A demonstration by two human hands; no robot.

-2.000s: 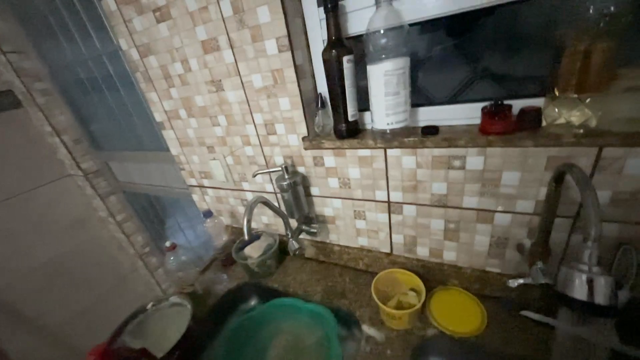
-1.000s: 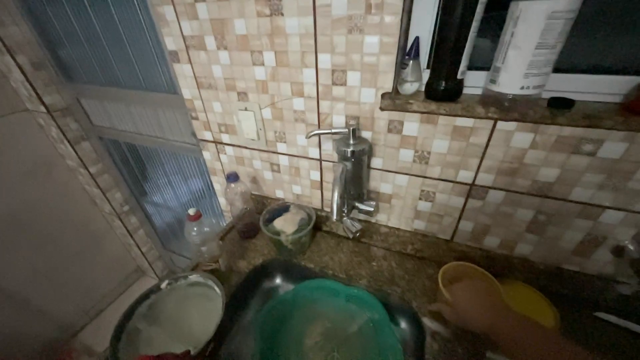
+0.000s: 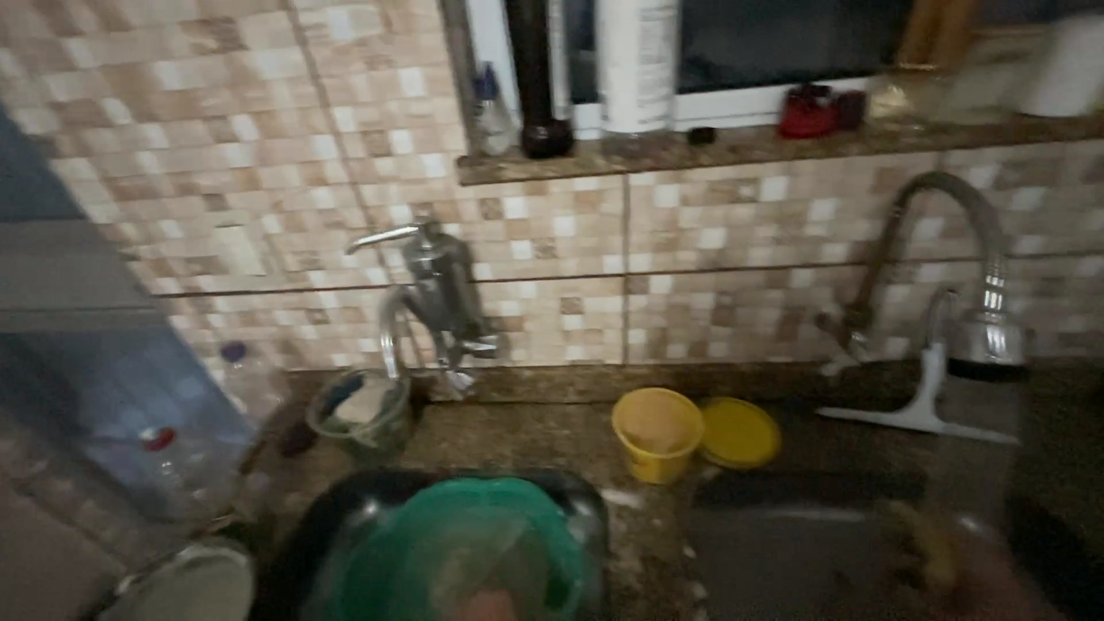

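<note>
My right hand [image 3: 996,573], strongly blurred, is at the lower right in the dark sink [image 3: 776,552], below the running faucet [image 3: 987,341]. A yellowish-brown thing [image 3: 931,543] is beside its fingers; whether they grip it is unclear. A pinkish shape, apparently part of my left hand [image 3: 487,604], shows at the bottom edge in the green plastic basin [image 3: 565,552], near something pale and blurred. Its fingers cannot be made out. On the counter stands a yellow plastic tub [image 3: 660,466] with beige contents, beside a round yellow lid [image 3: 740,433].
A squeegee [image 3: 927,414] lies behind the sink. A chrome soap dispenser [image 3: 440,276] and small tap [image 3: 392,332] rise behind a clear tub [image 3: 366,423]. Plastic bottles [image 3: 172,470] and a pale-filled pot [image 3: 194,586] are at left. Bottles [image 3: 638,69] line the windowsill.
A second ago a hand was at the yellow tub; now the tub stands uncovered by it and a hand is in the sink. Water now falls from the right faucet. The view has swung right.
</note>
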